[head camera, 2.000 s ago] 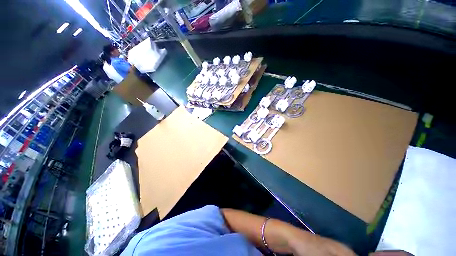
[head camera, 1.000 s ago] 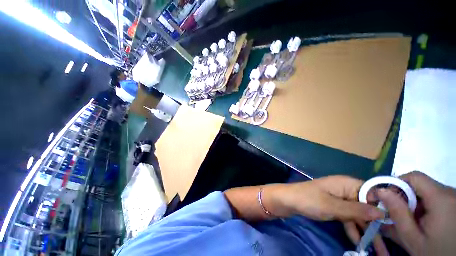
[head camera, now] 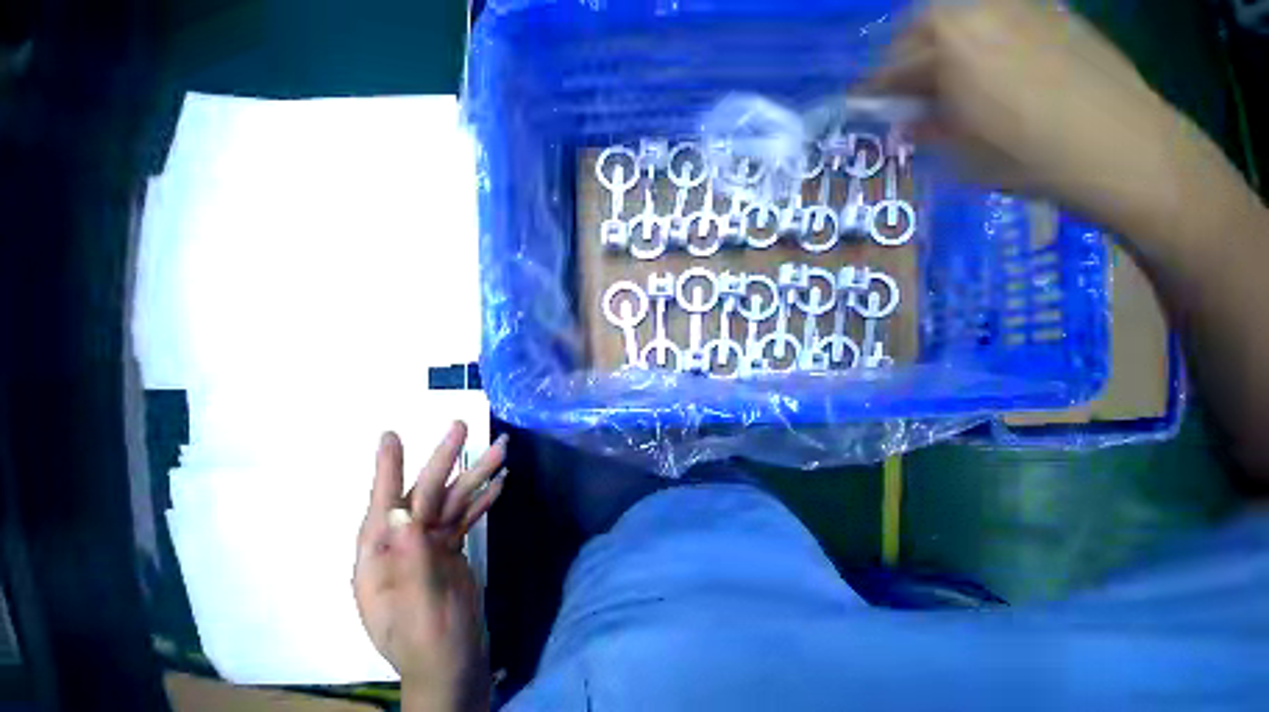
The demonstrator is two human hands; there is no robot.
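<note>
Rows of white ring-and-arm assemblies (head camera: 697, 291) lie on a brown cardboard sheet (head camera: 765, 259) inside the blue crate (head camera: 793, 395). My right hand (head camera: 960, 84) is blurred over the crate's upper right part. Its fingers are closed on one end of a blurred white assembly (head camera: 759, 128), held over the top row. My left hand (head camera: 419, 556) is empty, palm up with fingers spread, over the white paper sheets at lower left. A small light spot shows at a finger's base.
Clear crinkled film (head camera: 682, 442) hangs over the crate's near rim. Large white paper sheets (head camera: 320, 237) overlap on the left. More brown cardboard (head camera: 1134, 348) shows right of the crate. My blue-clad lap is below.
The view has turned from the bench to the crate. Both hands were together at a white ring; now the left is apart and empty, and the right is over the crate.
</note>
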